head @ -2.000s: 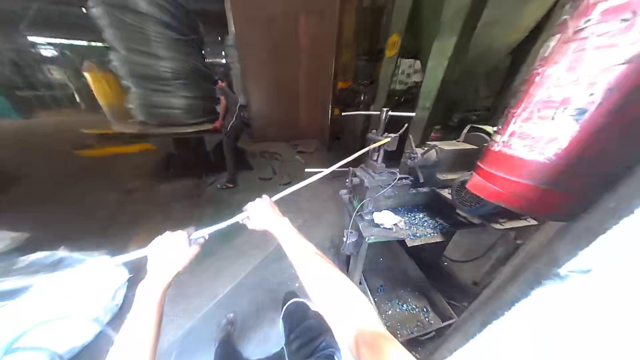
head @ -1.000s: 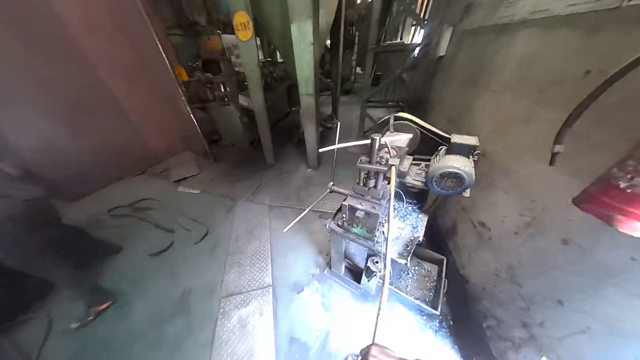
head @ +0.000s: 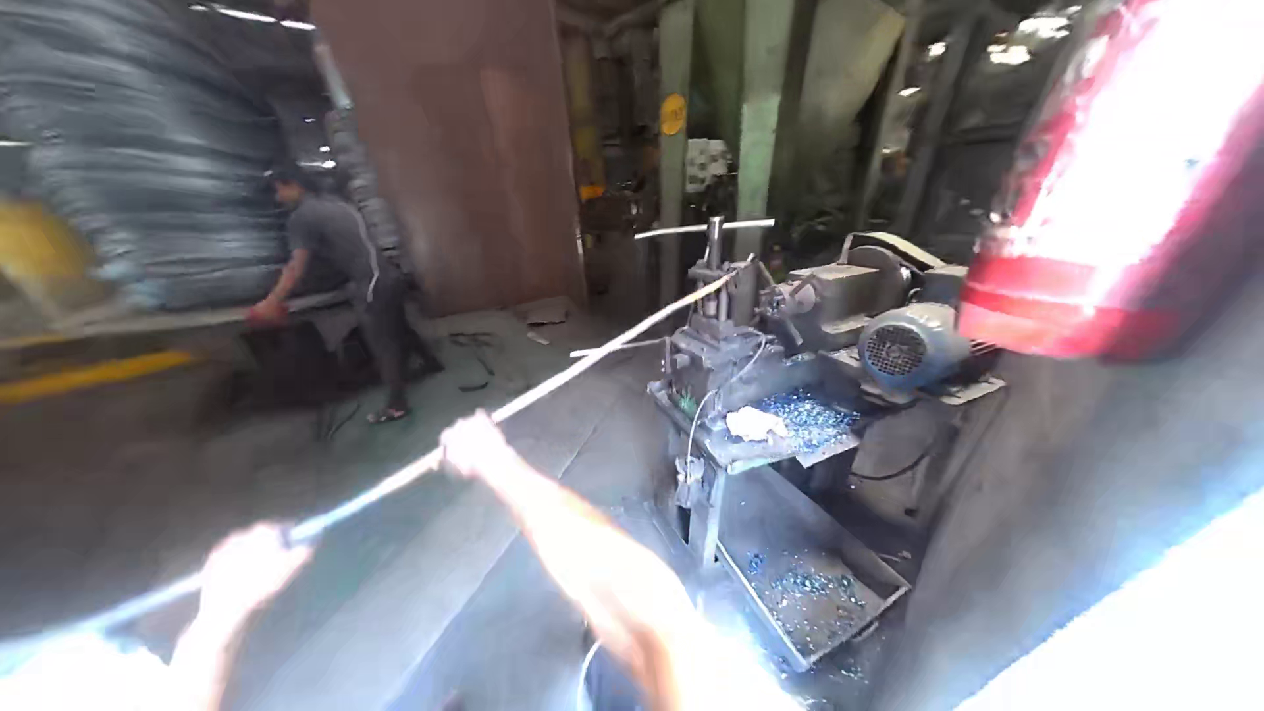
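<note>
A long, thin, pale rod (head: 592, 360) runs from the lower left up to the top of a small metal machine (head: 716, 341) standing on a bench. My right hand (head: 474, 444) is closed around the rod near its middle. Lower and to the left, my left hand (head: 252, 565) also grips it. The rod's near end is lost in glare at the bottom left. On the machine's top is a long lever handle (head: 746, 225). A white cloth or wad (head: 755, 425) lies on the bench beside small bluish metal bits (head: 810, 415).
An electric motor (head: 899, 346) with a belt drive sits behind the bench; a tray (head: 790, 592) with scattered bits is below. A red cylinder (head: 1086, 267) hangs close at right. At left, a person (head: 346, 247) bends beside a large stack of coils (head: 178, 148).
Both hands are in view on the rod again, after only part of one hand showed at the bottom edge a second ago. The view has swung left. The person at left now bends forward.
</note>
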